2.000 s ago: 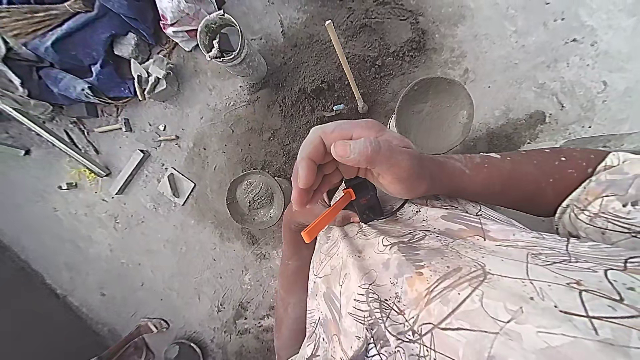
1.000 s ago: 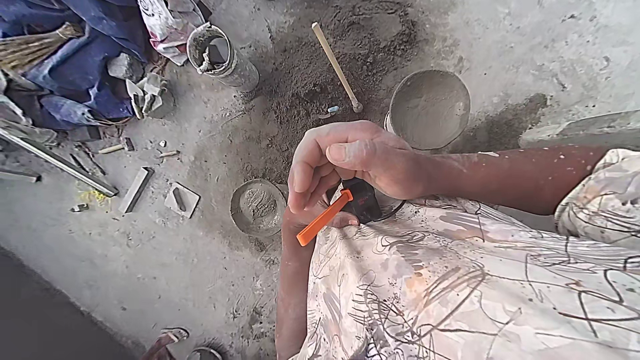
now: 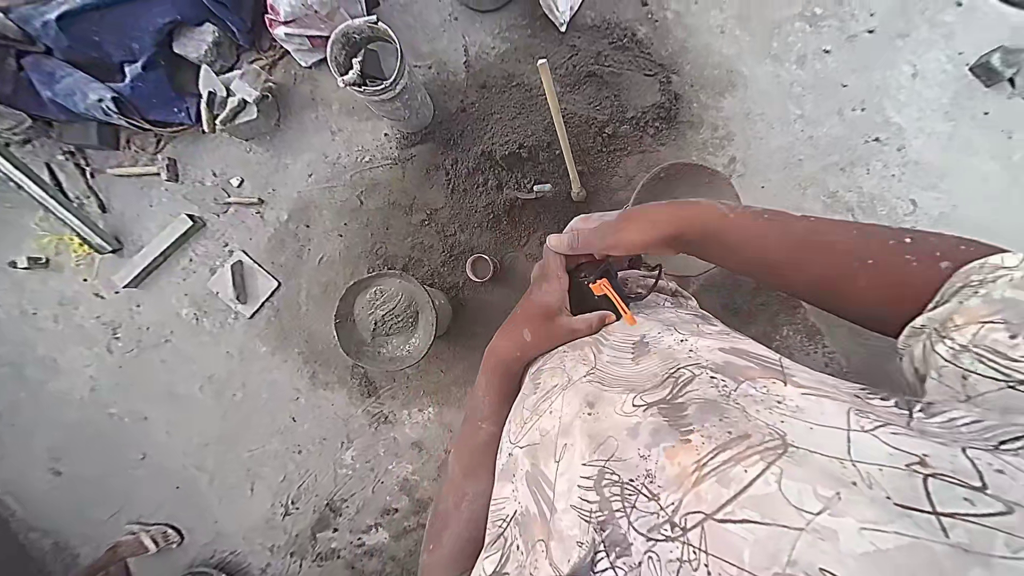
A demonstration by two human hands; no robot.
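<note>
At the front of the patterned shirt, my left hand (image 3: 544,316) is wrapped around a small black object (image 3: 586,290), its thumb along the lower edge. A bright orange clip or lever (image 3: 614,300) sticks out from that object, pointing down and right. My right hand (image 3: 600,234) lies across the top of it, thumb against the left fingers; its other fingers are mostly hidden, so its hold cannot be made out. A thin dark cord (image 3: 658,280) loops at the object's right. What the object is cannot be told.
Below the hands on the concrete floor are a pan of grey mortar (image 3: 386,318), a small cup (image 3: 481,268), a wooden-handled tool (image 3: 560,128) on dark sand, a bucket (image 3: 384,80), a partly hidden round pan (image 3: 684,184) and a plastering float (image 3: 242,284). A person's foot (image 3: 152,538) shows lower left.
My right hand has turned and lowered onto the left fingers. The orange part pointed down and left before; now it points down and right. More of my left hand shows.
</note>
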